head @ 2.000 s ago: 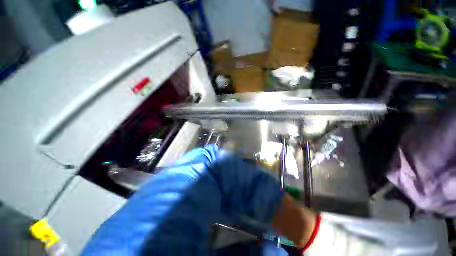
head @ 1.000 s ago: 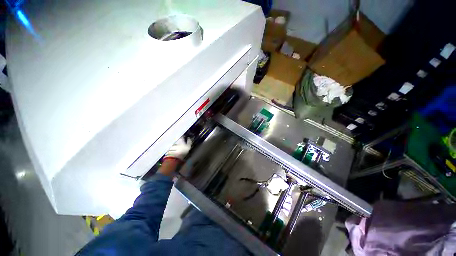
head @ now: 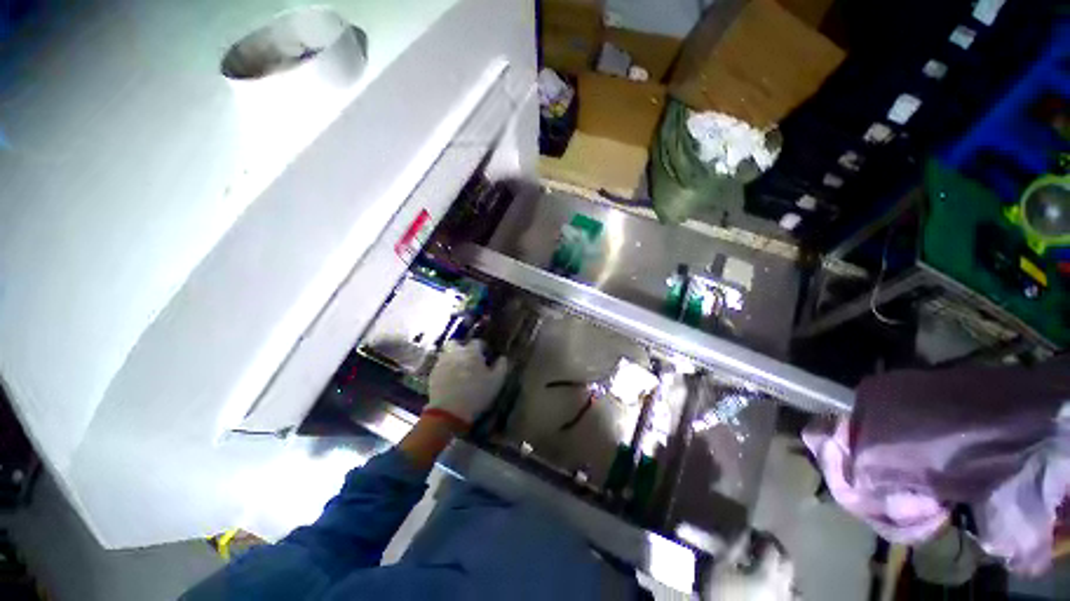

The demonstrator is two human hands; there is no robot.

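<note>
A board or carrier with a bright pale top (head: 413, 317) and green and dark parts at its edge lies at the machine's mouth, between the rails. My left hand (head: 467, 382), in a white knit glove with a red cuff, is at its right side, fingers toward dark parts there. Whether the fingers grip anything is unclear. A white gloved shape, which looks like my right hand (head: 751, 573), is blurred and cut off at the bottom edge, near the near rail's right end. The silver far rail (head: 669, 331) runs from the machine toward the lower right.
The white machine (head: 223, 223) fills the left. The metal table (head: 569, 393) carries crumpled white material, rods and green pieces. A pink sleeve (head: 874, 493) is at the right. Cardboard boxes (head: 610, 117), a green bag (head: 678, 164) and stacked black totes (head: 821, 176) stand behind.
My left hand has moved right, out from the machine's mouth. The pale-topped board now shows there. The white gloved shape has appeared at the bottom, and the view has shifted.
</note>
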